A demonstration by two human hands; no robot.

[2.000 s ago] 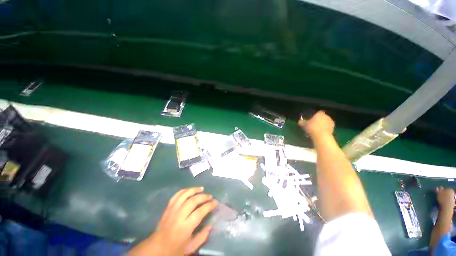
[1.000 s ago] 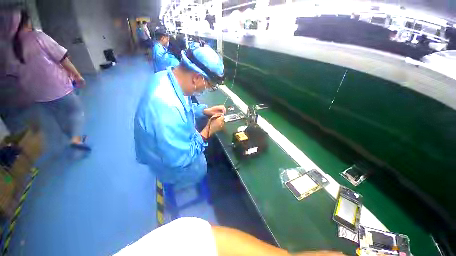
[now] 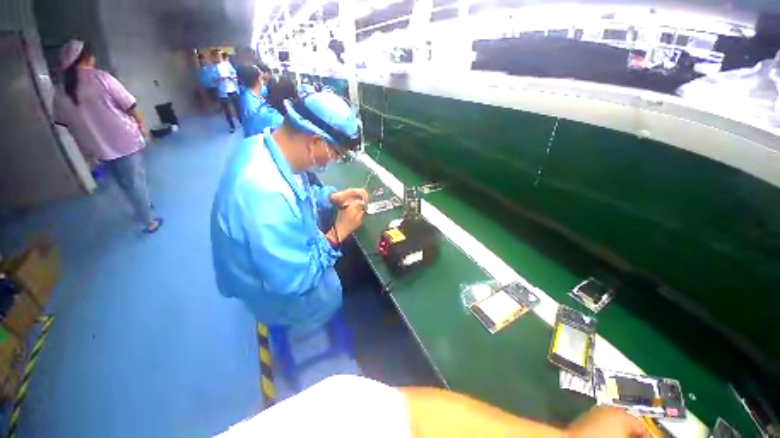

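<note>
My left arm reaches across the bottom from a white sleeve. My left hand [image 3: 609, 424] is at the lower right, blurred and partly cut off by the bottom edge, so its fingers and any hold cannot be told. It is just below an open phone frame [image 3: 637, 390] with a dark centre and an orange strip. To the left lies a part-assembled phone [image 3: 571, 344] with a white block and yellow edges, partly over a small label sheet [image 3: 576, 382]. A similar phone [image 3: 499, 307] lies farther left by clear plastic film [image 3: 475, 292]. My right hand is not in view.
A white rail [image 3: 486, 256] runs along the green bench [image 3: 428, 298]. Another phone frame [image 3: 592, 293] lies beyond it. A black box-shaped device [image 3: 410, 245] stands near a person in a blue smock [image 3: 269, 231]. Another person [image 3: 103, 115] is on the blue floor at left.
The view has swung left from the bench to the neighbour and aisle. An open phone frame now lies by the orange pieces. My right hand has left the view; the person in the aisle has moved away.
</note>
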